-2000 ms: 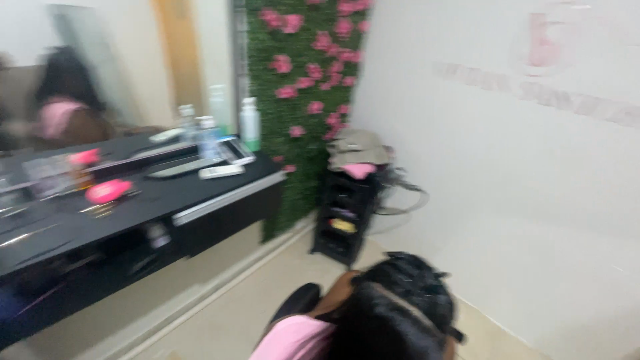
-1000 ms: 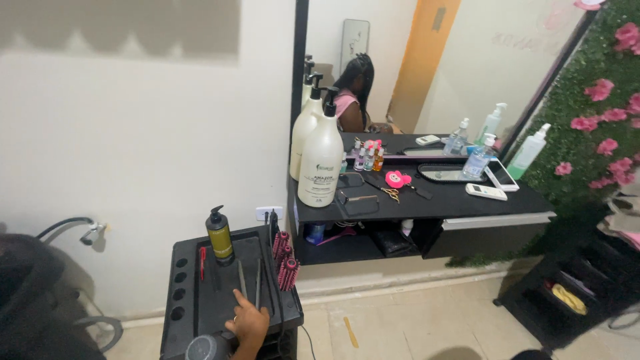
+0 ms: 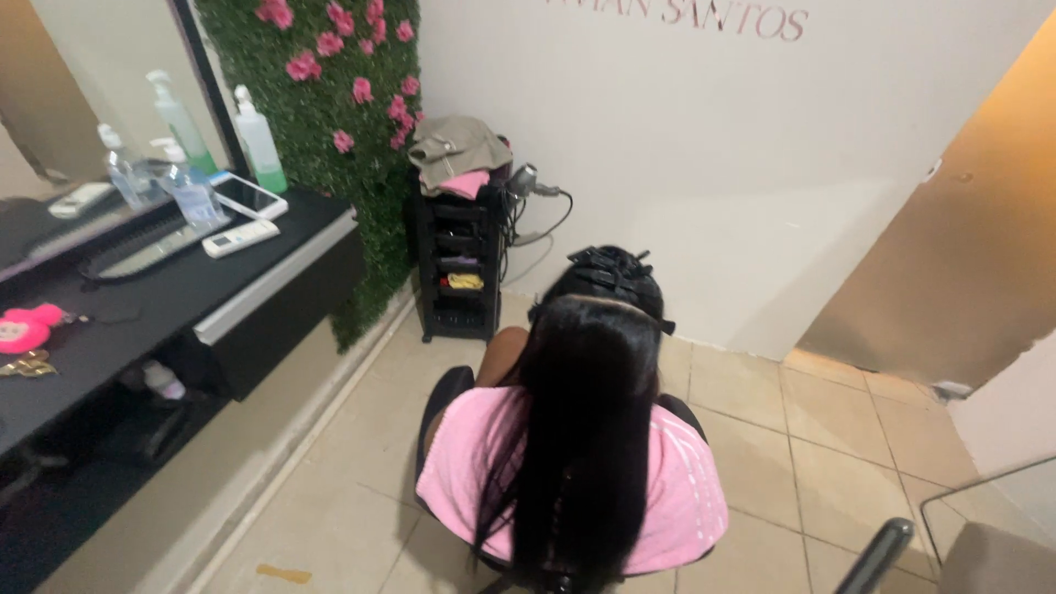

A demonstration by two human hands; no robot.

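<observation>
Neither my left hand nor my right hand is in view. In front of me a person sits in a black chair (image 3: 452, 394), seen from behind. Their long straight dark hair (image 3: 582, 429) hangs down over a pink towel (image 3: 689, 487) around the shoulders. On top, black hair clips (image 3: 610, 268) hold up sections of hair, with a parting line below them. A dark rod with a rounded end (image 3: 879, 553) enters at the bottom right; what it belongs to is hidden.
At left, a black counter (image 3: 322, 216) under a mirror bears pump bottles (image 3: 194, 190), a remote control (image 3: 241, 238), a phone (image 3: 252, 196) and a pink item (image 3: 29, 328). A black trolley (image 3: 462, 313) by the wall holds cloths and a hair dryer (image 3: 528, 181). A grey-brown seat (image 3: 998, 557) is at bottom right.
The view has swung from the counter and tool trolley to the seated person. The hand that was over the tool trolley one second ago is out of view.
</observation>
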